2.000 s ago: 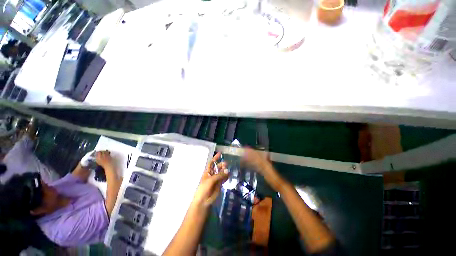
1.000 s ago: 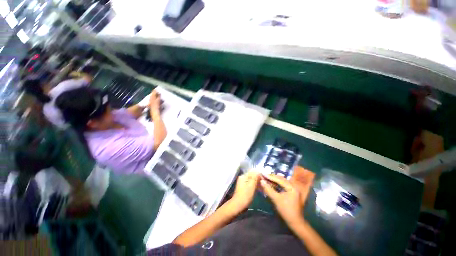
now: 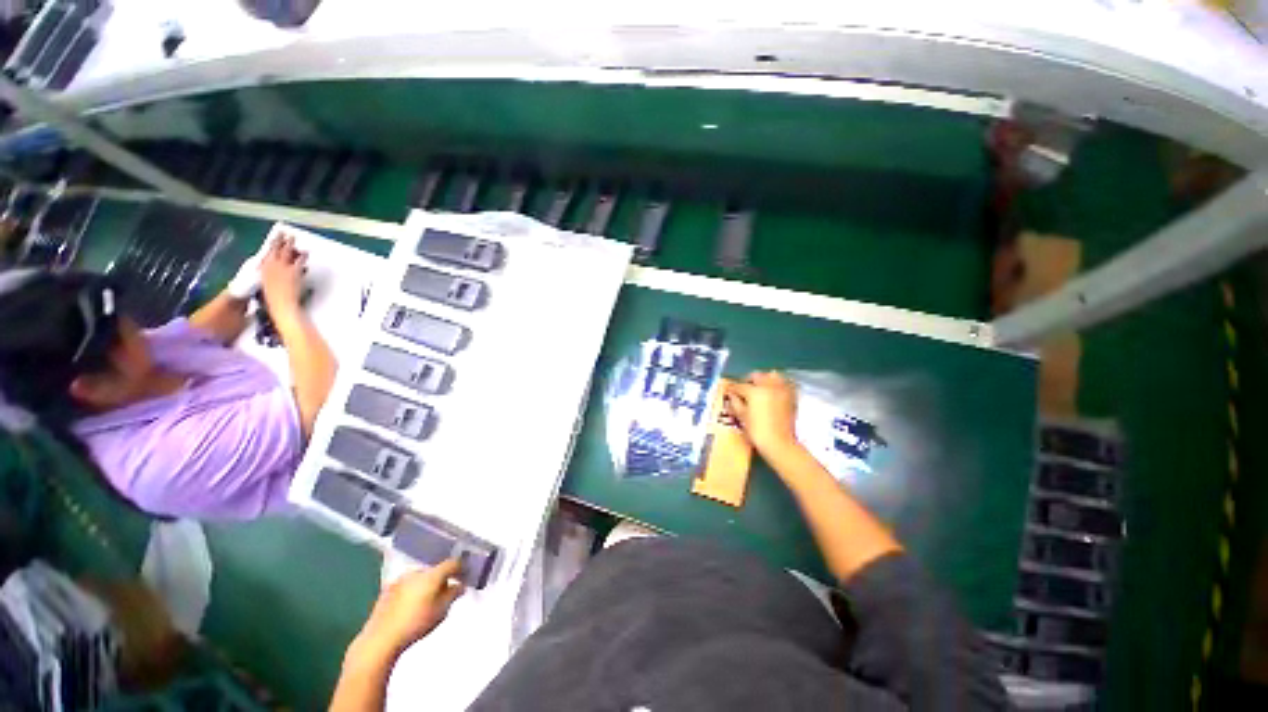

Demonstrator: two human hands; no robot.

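Several dark device housings [image 3: 420, 328] lie in a slanted column on the white foam sheet [image 3: 522, 362]. My left hand [image 3: 403, 607] has its fingertips on the end of the nearest housing [image 3: 442, 547] at the sheet's lower edge. My right hand [image 3: 763, 412] is over the upper end of the orange block [image 3: 725, 466], fingers bent; a small dark bit shows at the fingertips, too small to make out. The shiny sheet of dark parts [image 3: 668, 394] lies just left of the block.
Small loose parts on clear film [image 3: 851, 442] lie right of the block. Beyond a pale rail, spaced housings [image 3: 651, 230] sit on the green conveyor. A neighbouring worker [image 3: 209, 403] in lilac is at left. A tray of dark parts [image 3: 1068, 556] stands at far right; a white shelf [image 3: 668, 49] runs above.
My left hand has moved from beside my right hand down-left to the nearest housing. My right hand has moved onto the orange block's upper end. The camera view has shifted.
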